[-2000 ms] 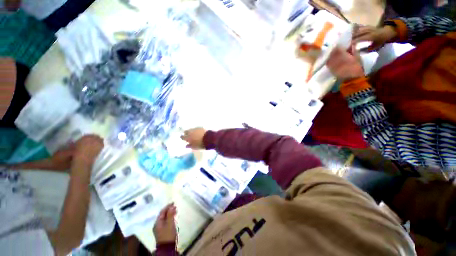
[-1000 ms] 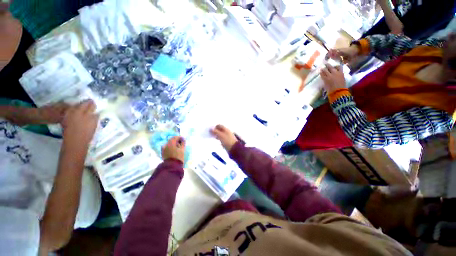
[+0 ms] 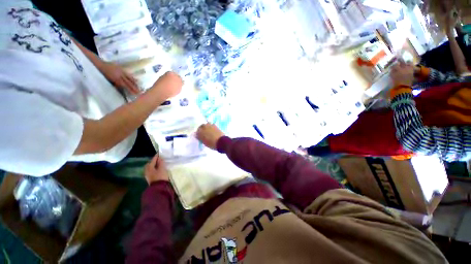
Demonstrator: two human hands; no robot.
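Note:
White trays lie in an overlapping row. The nearest white tray [image 3: 185, 147] has a short dark bar [image 3: 175, 138] near its far edge. My right hand [image 3: 209, 135] is at this tray's right side, fingers bent down; whether it holds anything is unclear. My left hand [image 3: 156, 170] is lower left, at the table's left edge beside the tray; its fingertips are small and blurred. A light-blue crinkled pile [image 3: 219, 119] lies just beyond my right hand. A grey shiny heap [image 3: 188, 26] with a blue box [image 3: 234, 28] on it lies farther off.
The pale table [image 3: 199, 180] is washed out by glare. At left, a person in white reaches over the trays. At right, a person in striped sleeves handles a box with an orange part [image 3: 373, 58]. An open carton [image 3: 103, 216] and a FIREFLY carton [image 3: 385, 180] stand on the floor.
My left hand has moved from the blue pile down and left to the table edge. My right hand is now at a tray in the left row. The view has shifted left, showing the open carton.

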